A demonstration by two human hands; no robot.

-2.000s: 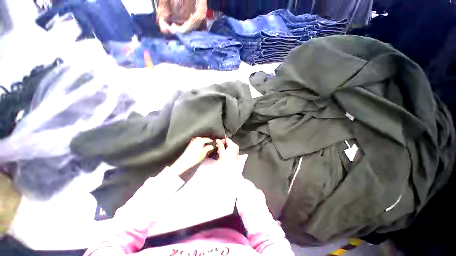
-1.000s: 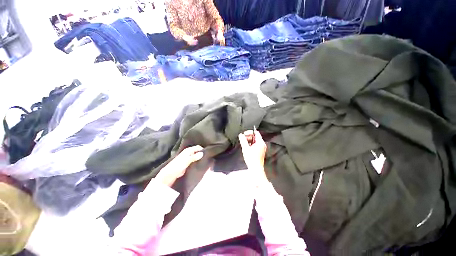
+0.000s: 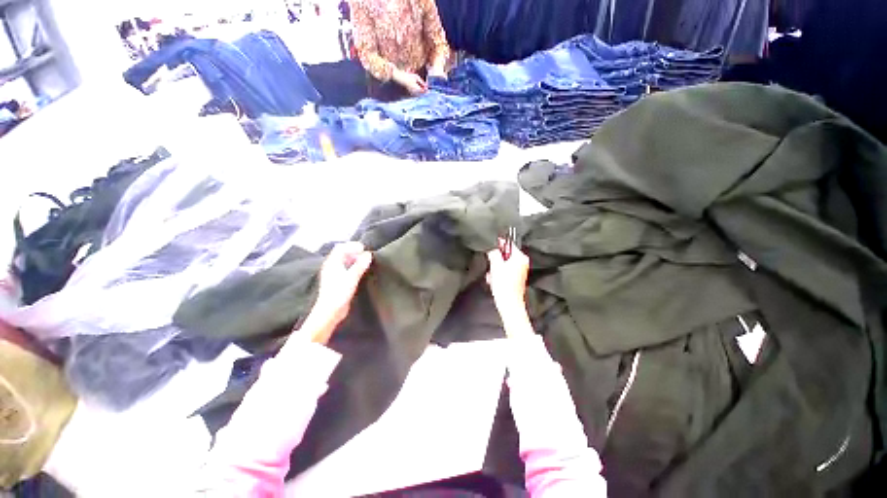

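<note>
A dark olive-green garment (image 3: 399, 282) lies spread over the white tabletop in front of me, with its right side against a large olive pile (image 3: 661, 292). My left hand (image 3: 340, 277) pinches the garment's upper edge, left of centre. My right hand (image 3: 508, 270) is closed around small thread snips (image 3: 510, 239), whose two pointed tips stick up above the fingers. The right hand is close to the cloth; whether it also grips cloth cannot be told. A white tag (image 3: 750, 342) lies on the pile at right.
A clear plastic bag (image 3: 160, 243) with dark contents is at left, with a black strapped heap (image 3: 73, 233) behind it. A yellow-gold bag (image 3: 34, 409) is far left. Folded jeans (image 3: 554, 88) line the far edge. A person (image 3: 401, 44) stands across the table.
My left hand has moved up and pinches the garment's edge, drawing the cloth out flatter. My right hand has shifted slightly, with the snips' tips now showing apart. The view has shifted a little.
</note>
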